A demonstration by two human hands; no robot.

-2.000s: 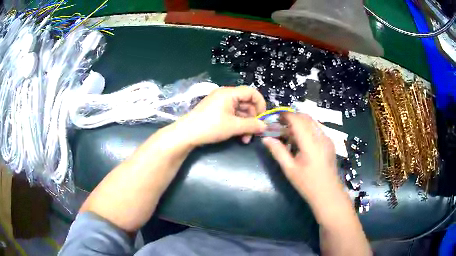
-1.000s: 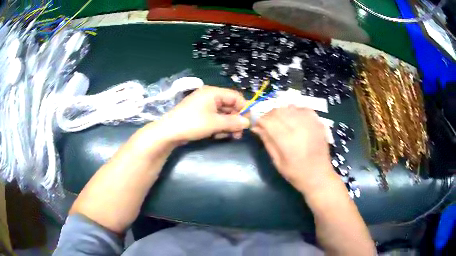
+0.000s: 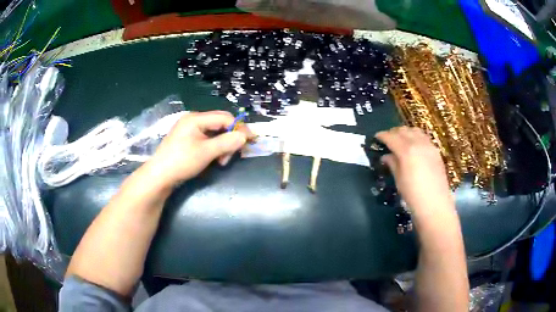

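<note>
My left hand (image 3: 204,143) pinches the blue and yellow wire ends (image 3: 238,120) of a white power cord (image 3: 91,149), whose coil lies in a clear bag to the hand's left. My right hand (image 3: 407,152) is at the small black switches (image 3: 385,189) right of the white tape; its fingertips are bent over them, and whether it holds one cannot be told. Two short brass-coloured pegs (image 3: 285,169) stick out from the masking tape (image 3: 332,145) between my hands.
A heap of black switches (image 3: 244,64) lies behind the tape. Brass strips (image 3: 451,116) are piled at the right. Bagged white cords (image 3: 21,164) lie at the far left. A red-orange bar (image 3: 231,24) and a translucent hood (image 3: 323,11) are at the back.
My right hand has left the wire ends and moved right to the black switches. My left hand still holds the wires. The pegs, hidden before, now show. The view has shifted right.
</note>
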